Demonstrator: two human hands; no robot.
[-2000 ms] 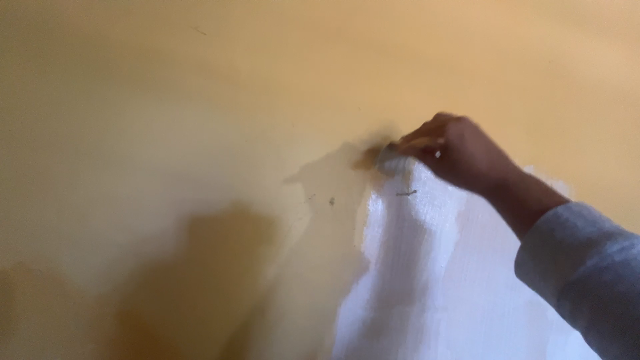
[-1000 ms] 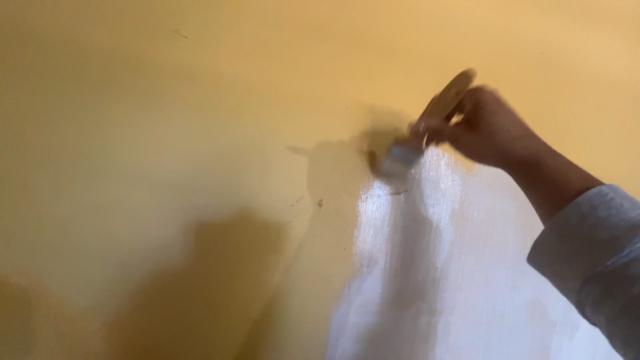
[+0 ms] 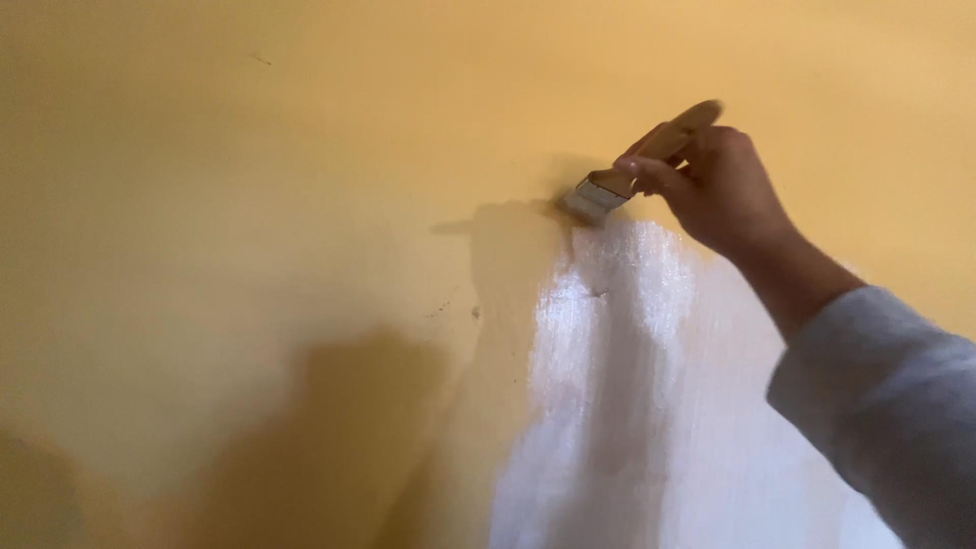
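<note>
My right hand, in a grey sleeve, grips a flat paintbrush by its wooden handle. The handle points up and to the right, and the bristle end points down-left at the wall, at the upper edge of a patch of wet white paint. The bristles are blurred and partly lost in shadow. Around the patch, the wall is yellow. My left hand is out of view.
Shadows of an arm and a body fall over the lower left and middle of the wall. Small dark marks show left of the white paint, and another mark is at the upper left.
The brush and my right hand have shifted over the top of the white patch, and the brush handle, hidden two seconds ago, now shows. White paint now reaches somewhat higher near the bristles.
</note>
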